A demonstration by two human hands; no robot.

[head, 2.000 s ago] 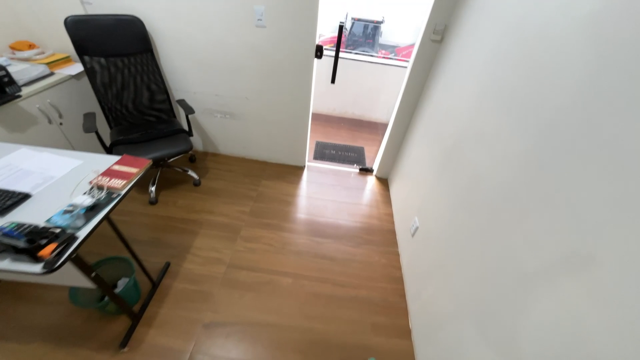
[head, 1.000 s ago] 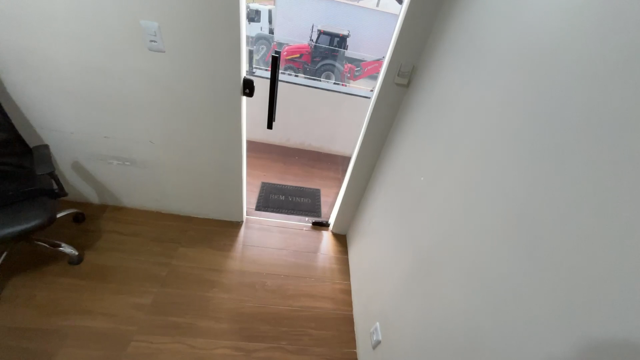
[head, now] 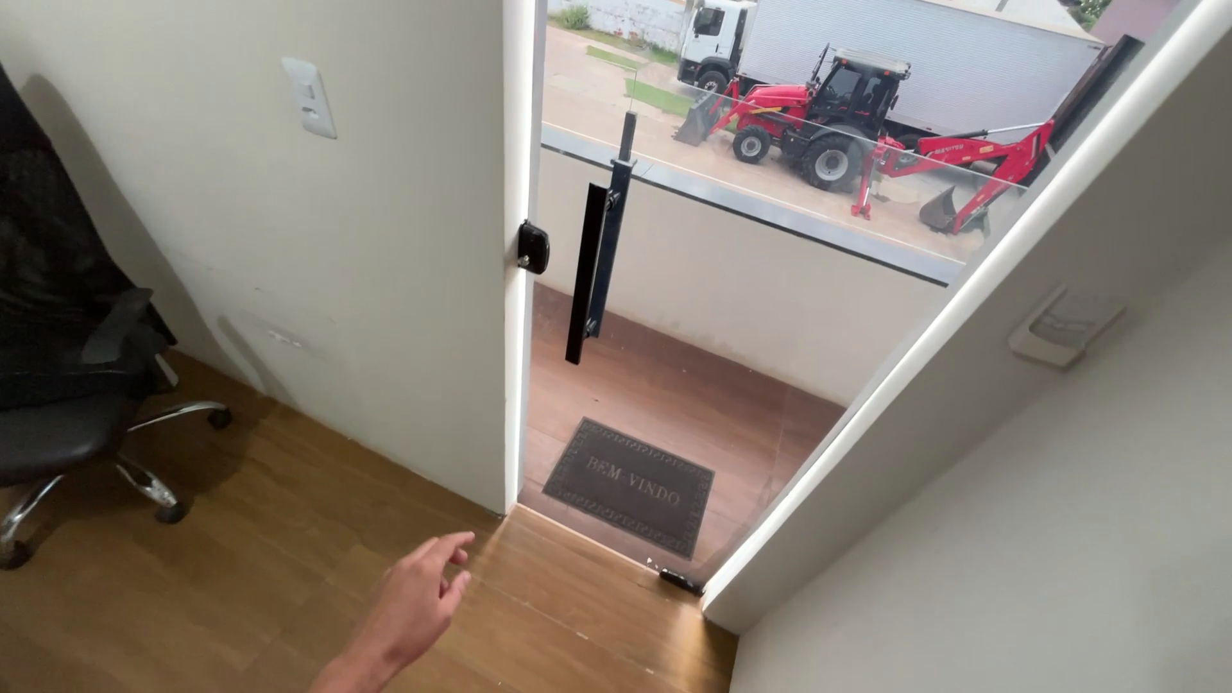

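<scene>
My left hand (head: 421, 594) reaches in from the bottom, over the wood-look floor, with nothing in it and its thumb and fingers apart. Ahead of it stands a glass door (head: 712, 327) in a white frame. A black vertical pull handle (head: 589, 274) is fixed to the glass, up and to the right of the hand, well out of touch. The black door lock (head: 532, 247) sits at the left edge of the doorway. My right hand is out of view.
A black office chair (head: 67, 423) stands at the left. Beyond the glass lie a dark doormat (head: 630, 486) and a low parapet wall (head: 712, 260), with a red backhoe loader (head: 828, 115) and a truck outside. A white wall (head: 1011, 539) runs along the right. A black floor hinge (head: 681, 581) sits at the door's foot.
The doorway is much closer as the view has moved forward. My left hand has come into view at the bottom. The desk seen at the left two seconds ago is out of view.
</scene>
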